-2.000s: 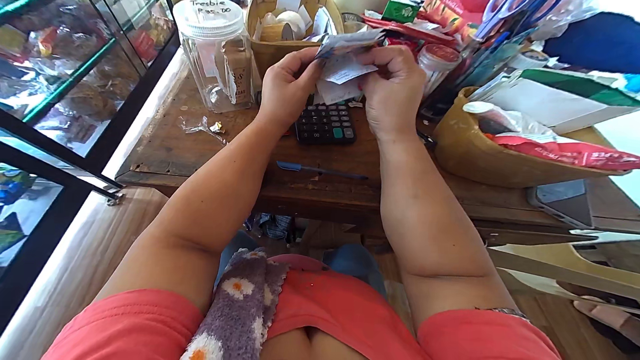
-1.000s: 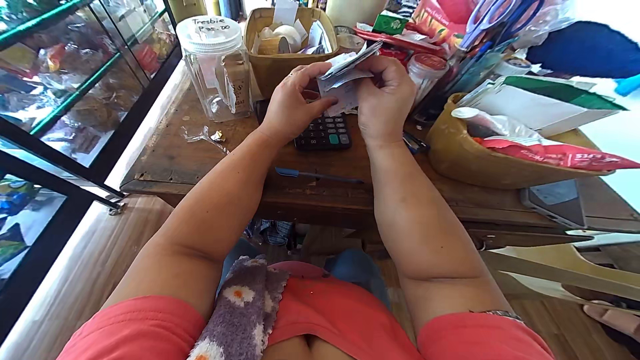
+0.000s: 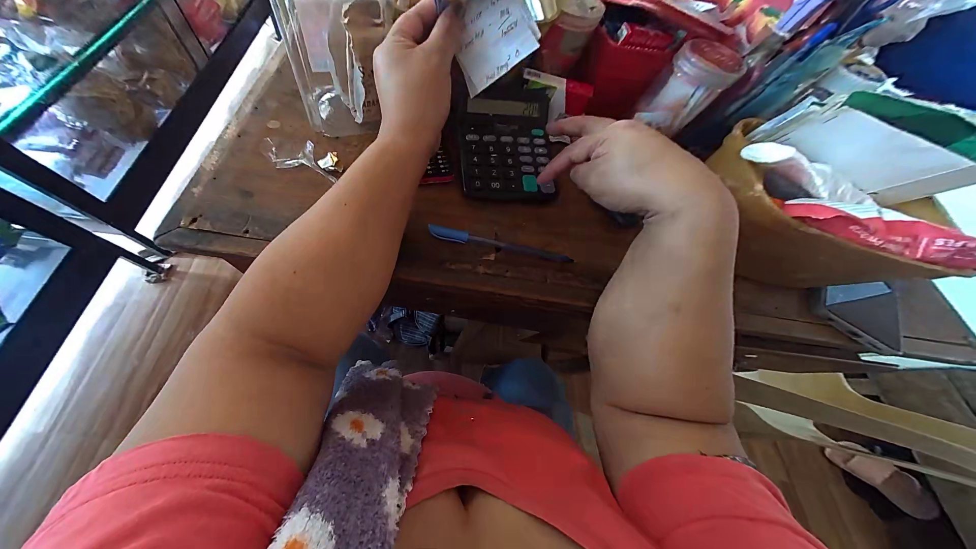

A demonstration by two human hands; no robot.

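My left hand (image 3: 421, 65) pinches a handwritten paper slip (image 3: 497, 47) at the top edge of the view, just above a black desk calculator (image 3: 503, 152). Digits show on the calculator's display. My right hand (image 3: 621, 164) is at the calculator's right side with the fingers spread, one fingertip on or just over a key at the lower right corner. Partly hidden behind my left wrist, a second keypad device (image 3: 438, 165) with a red edge lies beside the calculator. A blue capped pen (image 3: 496, 242) lies on the wooden desk (image 3: 320, 210) nearer to me.
A clear plastic jar (image 3: 324, 69) and a crumpled plastic wrapper (image 3: 306, 160) are at the left. On the right stand a brown basket (image 3: 762, 221) with packets, a lidded jar (image 3: 690, 84) and a dark phone-like device (image 3: 862, 313). A glass display case (image 3: 91, 99) borders the desk's left.
Both hands held the folded papers together before. My right hand has let go and moved down to the calculator's right side; my left hand keeps a slip, with its writing now facing me.
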